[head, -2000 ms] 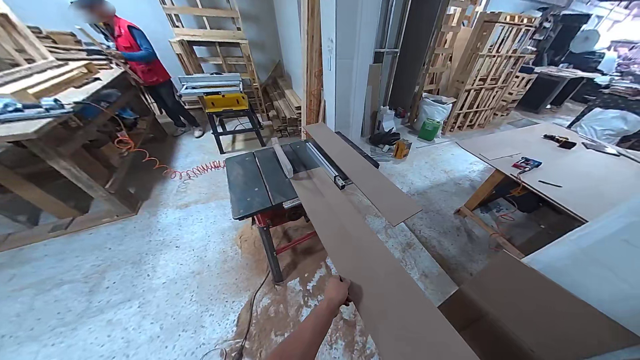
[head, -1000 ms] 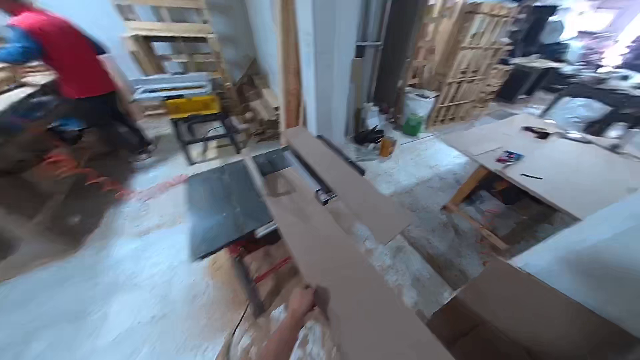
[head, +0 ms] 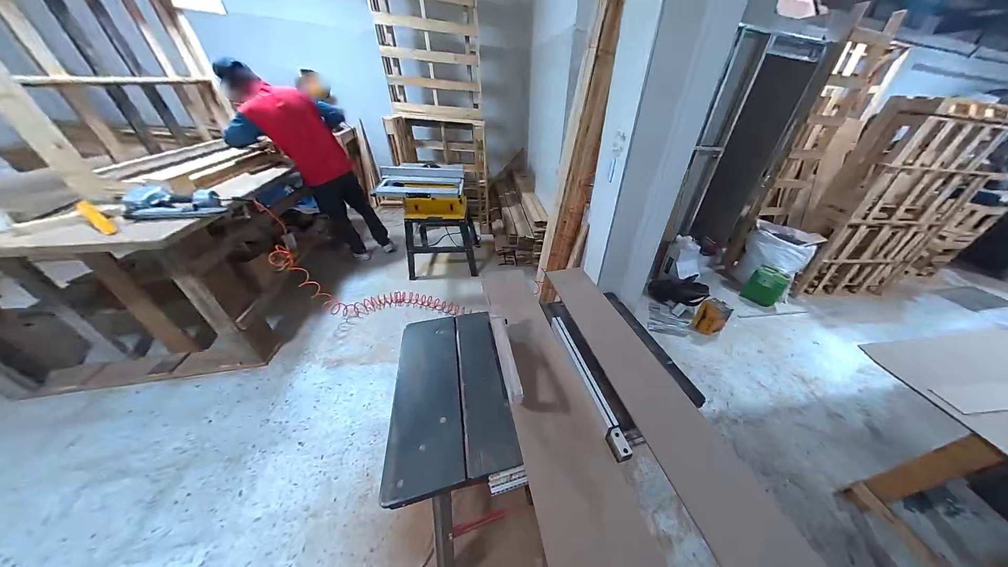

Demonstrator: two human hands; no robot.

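Neither of my hands shows in the head view now. A long brown board (head: 579,441) lies across the dark table of a table saw (head: 429,405) and runs out of the bottom of the view. The saw's metal rip fence (head: 587,382) stands along the board's right side. Right of the fence, a second long brown board (head: 669,394) lies roughly alongside. A thin wooden strip (head: 505,358) sits at the left edge of the first board, over the saw table.
A person in a red vest (head: 299,134) leans over a wooden workbench (head: 126,236) at the left. A yellow bench saw (head: 433,206) stands behind. An orange coiled hose (head: 394,299) crosses the floor. Wooden pallets (head: 906,197) and a pale worktable (head: 961,378) are at the right.
The view has swung left. My hand, earlier at the left edge of the long board, is out of view. The first board reaches farther past the saw's far edge. The person in red is at the workbench.
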